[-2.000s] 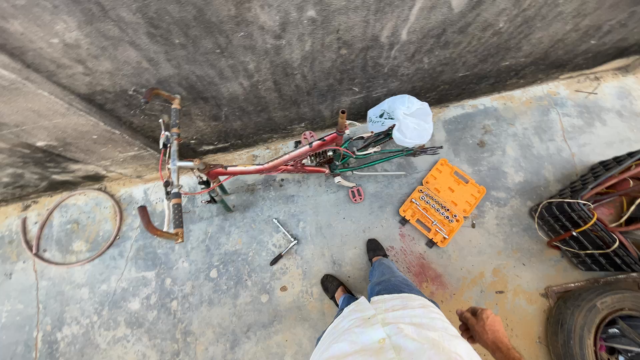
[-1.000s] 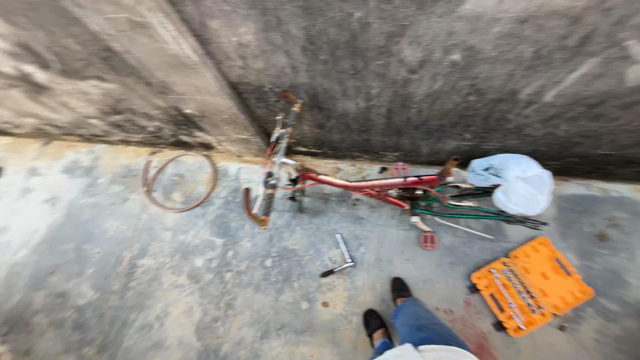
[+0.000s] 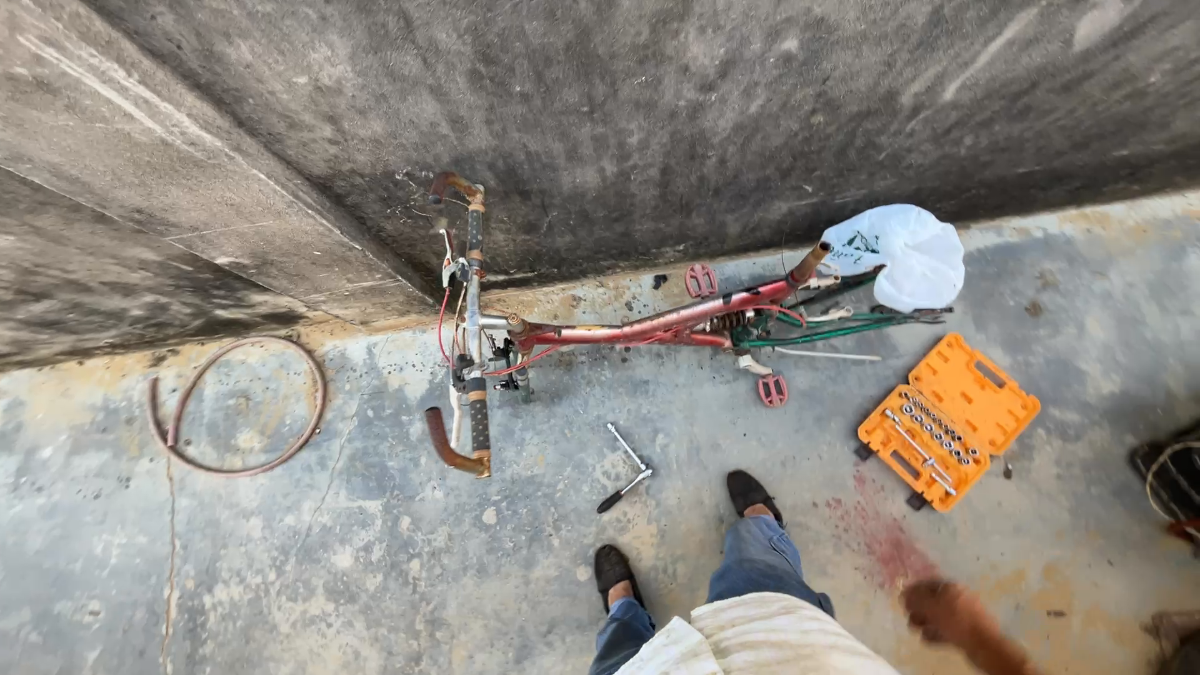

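My right hand hangs at the lower right, blurred by motion, above the floor and below the orange socket set case; whether it holds anything cannot be made out. My left hand is out of frame. The case lies unfolded with sockets and a bar in it. A ratchet wrench with a black handle rests on the concrete in front of my feet. Beyond it a red bicycle frame without wheels stands along the wall, its drop handlebar at the left and red pedals near its rear.
A white plastic bag covers the frame's rear end. On the floor at the left lies a coiled hose. A concrete wall runs behind the bicycle. Dark tyre-like items sit at the right edge. My shoes are at the bottom.
The view swings left and then back right. My right hand, seen two seconds ago and out of view one second ago, shows again at the lower right. The bicycle, wrench and case lie as before.
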